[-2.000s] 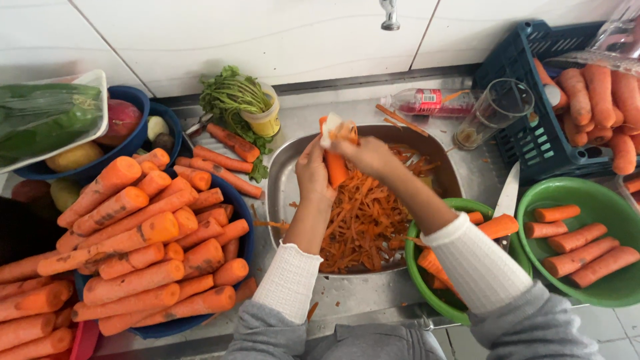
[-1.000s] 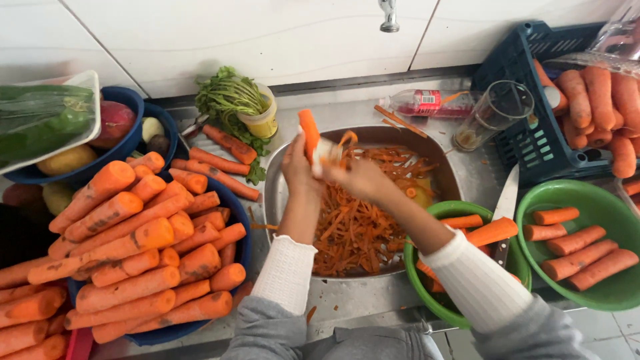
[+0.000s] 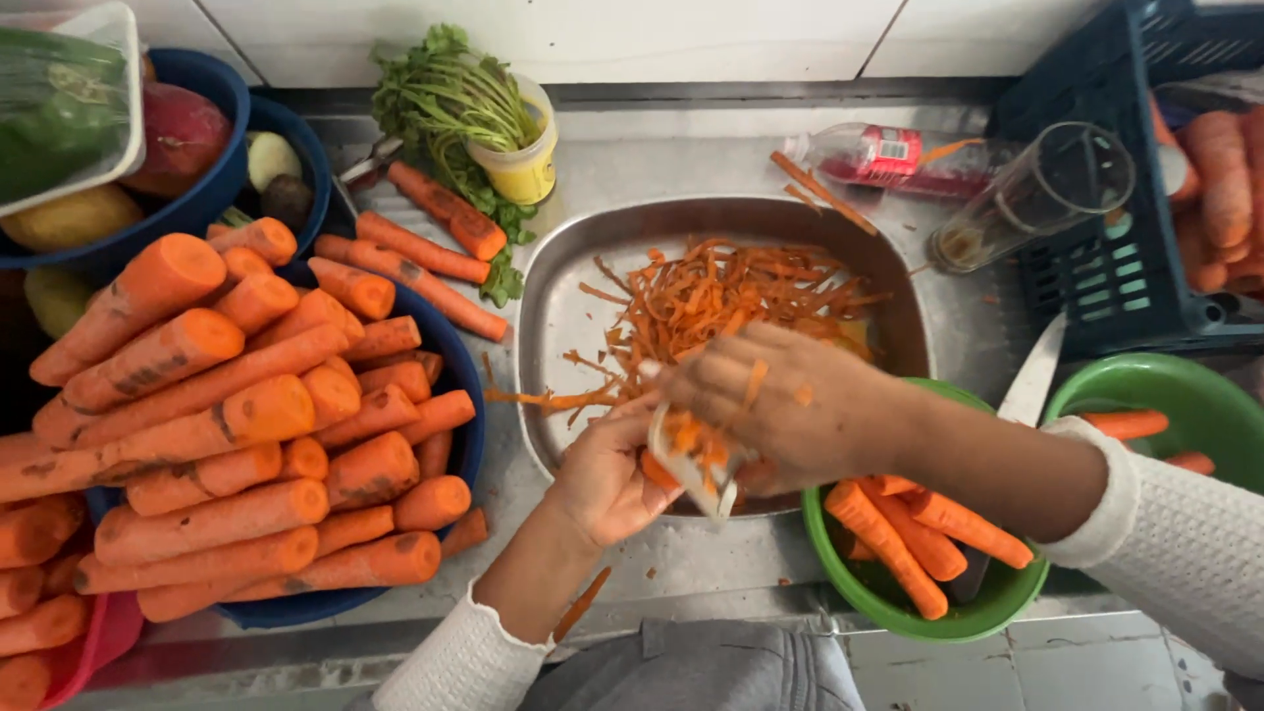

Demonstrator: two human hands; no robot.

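My left hand (image 3: 617, 474) grips a carrot (image 3: 660, 470), mostly hidden by the fingers, over the near edge of a steel basin (image 3: 558, 296). Above it, my right hand (image 3: 790, 400) holds a whitish peeler (image 3: 696, 456) with orange shreds caught on it, blurred against the carrot. Bits of peel stick to the back of that hand. A heap of carrot peelings (image 3: 711, 296) lies in the basin. Just right of the basin, a green bowl (image 3: 825, 553) contains several orange carrots (image 3: 894, 543). At the left, a blue bowl (image 3: 469, 375) is piled with carrots bearing dark marks.
A knife (image 3: 1035, 370) points up between the green bowl and a second green bowl (image 3: 1185, 370). Behind stand a leaning drinking glass (image 3: 1037, 197), a plastic bottle (image 3: 889, 158), a blue crate (image 3: 1096, 247) of carrots and a yellow tub (image 3: 523, 148) with leafy stems. Loose carrots (image 3: 425, 286) lie beside the tub.
Both hands have come down toward the basin's near edge. The carrot, upright between them a second ago, is now low and largely covered by the hands.
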